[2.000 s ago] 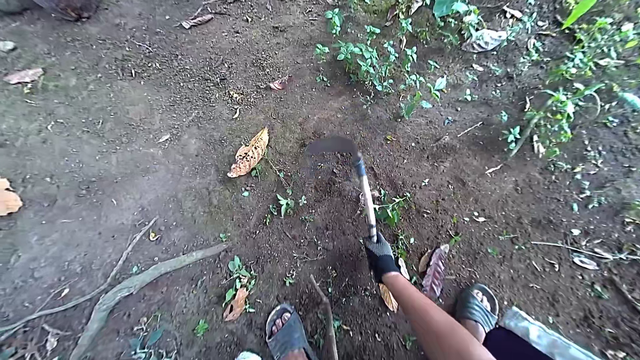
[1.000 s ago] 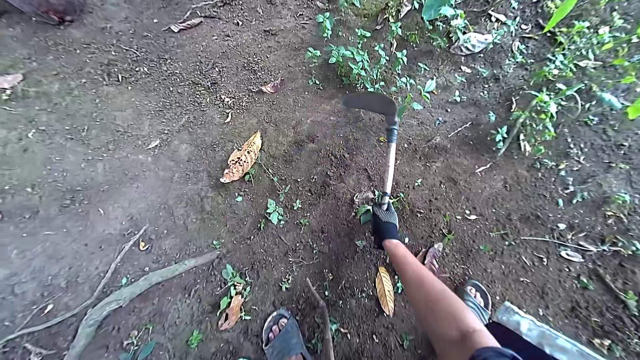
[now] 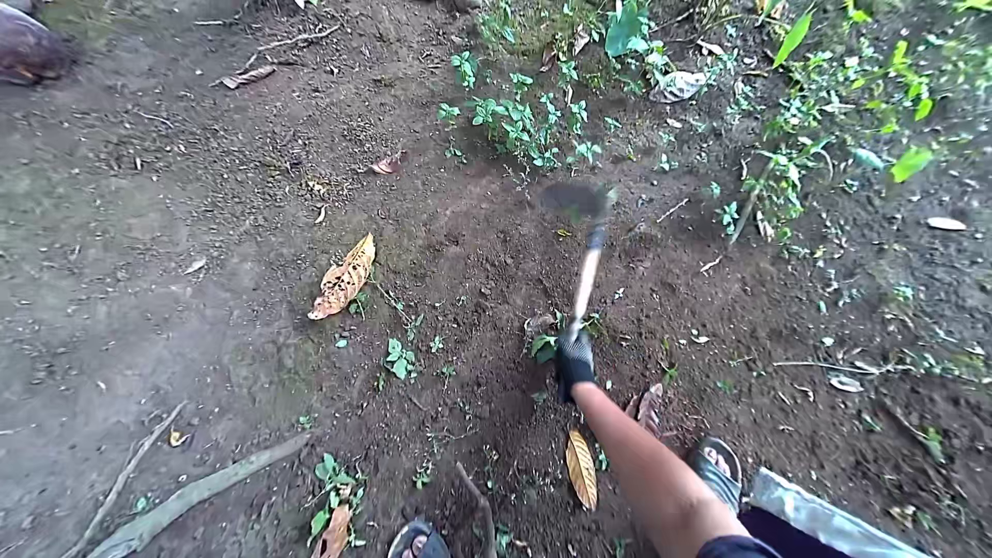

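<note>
My right hand (image 3: 575,358), in a dark glove with a grey knit back, is closed around the light wooden handle of a sickle-like curved blade tool (image 3: 587,283). The dark curved blade points left from the handle's far end and is blurred, low over the bare soil. Beyond the blade grows a patch of small green weeds (image 3: 515,124). Low green leaves (image 3: 545,349) lie just beside the gloved hand. My left hand is out of view.
A dry, holed leaf (image 3: 345,279) lies on the soil left of centre. A root or branch (image 3: 201,488) crosses the lower left, and a short stick (image 3: 480,508) lies near my left sandal (image 3: 418,541). My right sandal (image 3: 719,473) stands near a yellow-brown leaf (image 3: 581,469). Denser plants grow at upper right.
The tool has swung about between the frames; its blade, sharp in view one second ago, is now blurred and closer to the weed patch than two seconds ago. My right hand still grips the handle.
</note>
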